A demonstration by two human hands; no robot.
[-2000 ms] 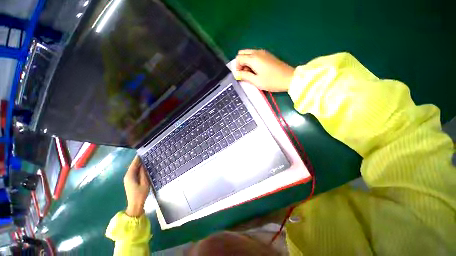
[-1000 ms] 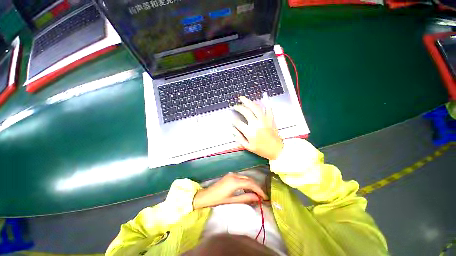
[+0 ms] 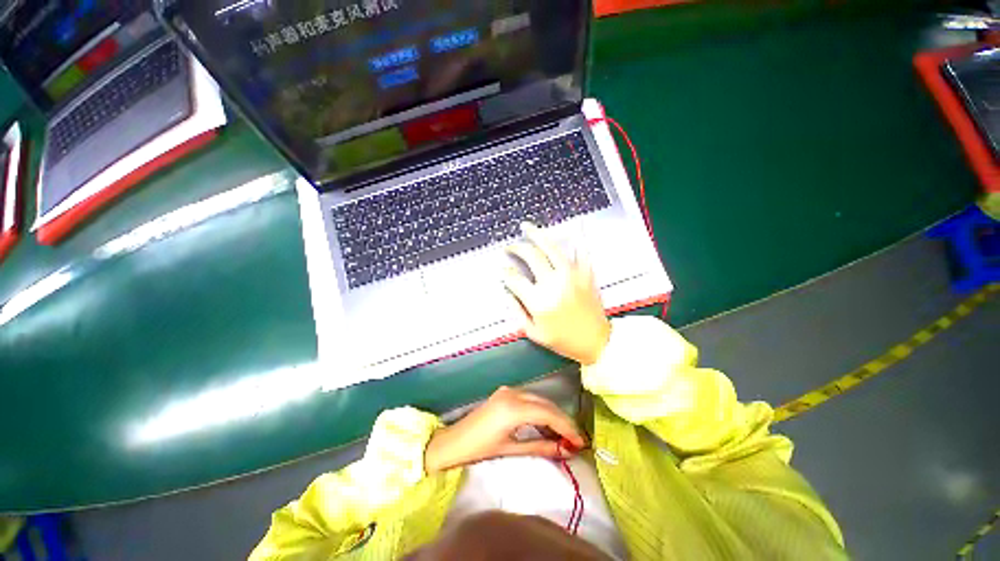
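An open silver-grey laptop [image 3: 614, 243] lies on a white sheet [image 3: 320, 318] over a red carrier [image 3: 483, 347]. Its dark screen [image 3: 329, 82] shows a Chinese title, blue buttons, and green and red blocks. My right hand [image 3: 557, 298] is over the palm rest with fingers spread, fingertips near the keyboard's lower edge; it holds nothing visible. A red earphone cable [image 3: 639, 175] runs from the laptop's right edge. My left hand [image 3: 507, 425] is by my body at the bench edge, its fingers closed on a small red piece of the cable.
A second open laptop [image 3: 121, 121] stands on a red carrier at the upper left. Another red carrier [image 3: 956, 121] with a dark device is at the right edge. The green bench [image 3: 768, 142] has a curved front edge. Blue stool parts and yellow-striped floor marking [image 3: 888, 356] show beyond it.
Since one second ago the view has shifted slightly, and my hands keep nearly the same places. Two seconds ago both hands were at the laptop's sides; now one is over the palm rest, the other by my body.
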